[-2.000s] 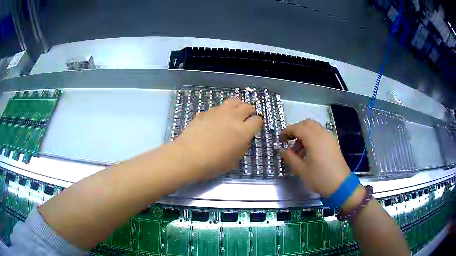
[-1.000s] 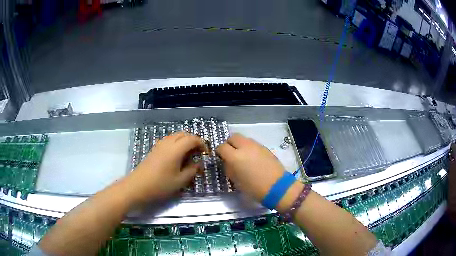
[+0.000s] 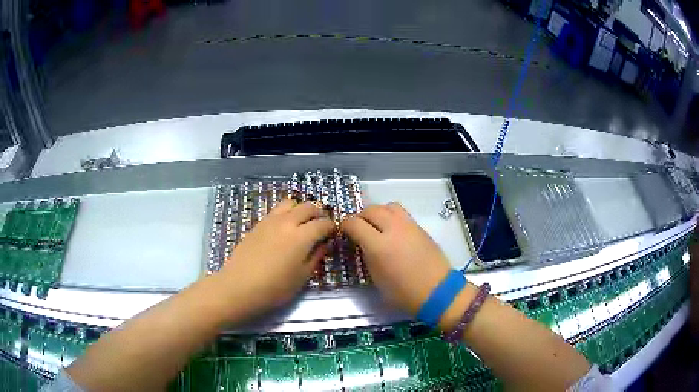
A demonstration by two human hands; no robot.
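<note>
The component tray (image 3: pixel 237 203), clear with rows of small silver parts, lies on the white ledge in front of me. My left hand (image 3: pixel 280 241) is over the middle of the tray with its fingers curled. My right hand (image 3: pixel 395 241) is over the tray's right side, and its fingertips meet those of my left hand. The fingers hide whatever may be between them. A blue wrist strap (image 3: pixel 442 297) and a dark beaded bracelet (image 3: pixel 471 312) are on my right wrist.
Green circuit boards (image 3: pixel 291 371) run along the near side. A loose panel (image 3: pixel 38 241) lies at the left. A phone (image 3: pixel 484 218), small silver parts (image 3: pixel 447 208) and an empty clear tray (image 3: pixel 556 210) lie right. A black slotted rack (image 3: pixel 349 138) and silver bracket (image 3: pixel 101 160) lie behind.
Since the frame two seconds ago, my hands have come together at the fingertips over the tray. The view has also shifted. Since one second ago, the fingertips have drawn closer.
</note>
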